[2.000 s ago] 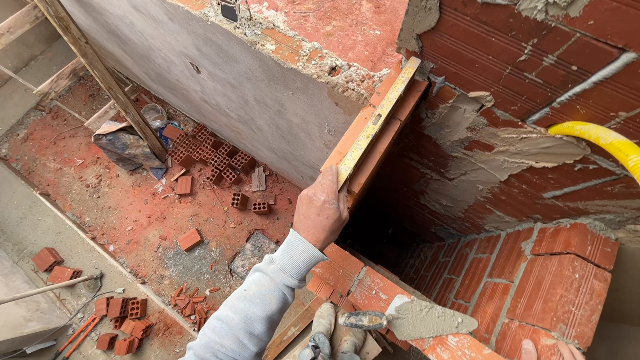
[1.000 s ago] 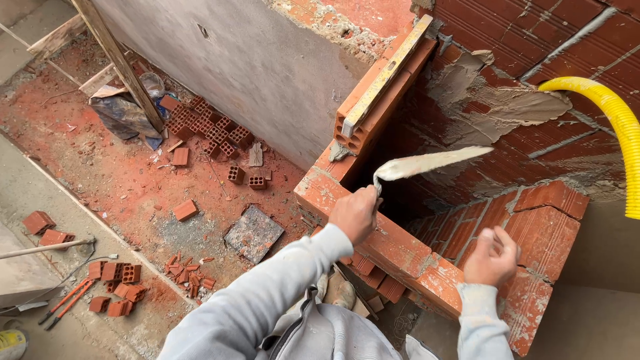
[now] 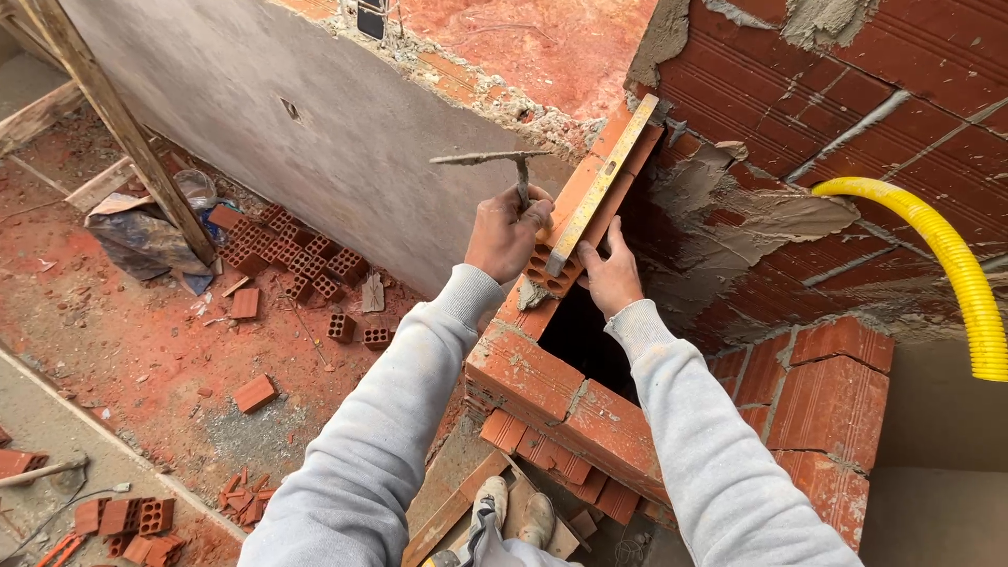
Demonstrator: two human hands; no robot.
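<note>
My left hand [image 3: 506, 235] grips a mortar-caked trowel [image 3: 490, 157], its blade seen edge-on above the fist, beside the left face of a hollow clay brick [image 3: 554, 270]. On top of the bricks lies a yellow spirit level [image 3: 606, 183], running along the course. With fingers spread, my right hand [image 3: 612, 268] touches the right side of the brick near the level's lower end. A dab of mortar [image 3: 532, 294] sits on the course just below the brick's holed end. The dark shaft is partly hidden by my right hand and sleeve.
A yellow corrugated conduit [image 3: 945, 252] sticks out of the brick wall [image 3: 787, 126] at right. Far below, loose hollow bricks [image 3: 303, 256] lie by a wooden prop [image 3: 118, 126]. Boots stand on planks [image 3: 453, 512] beneath the brick ledge [image 3: 531, 370]. A phone [image 3: 371, 19] rests on the rough wall top.
Both hands have moved up to the brick under the level. The trowel, held lower over the wall corner a second ago, is now raised left of the level.
</note>
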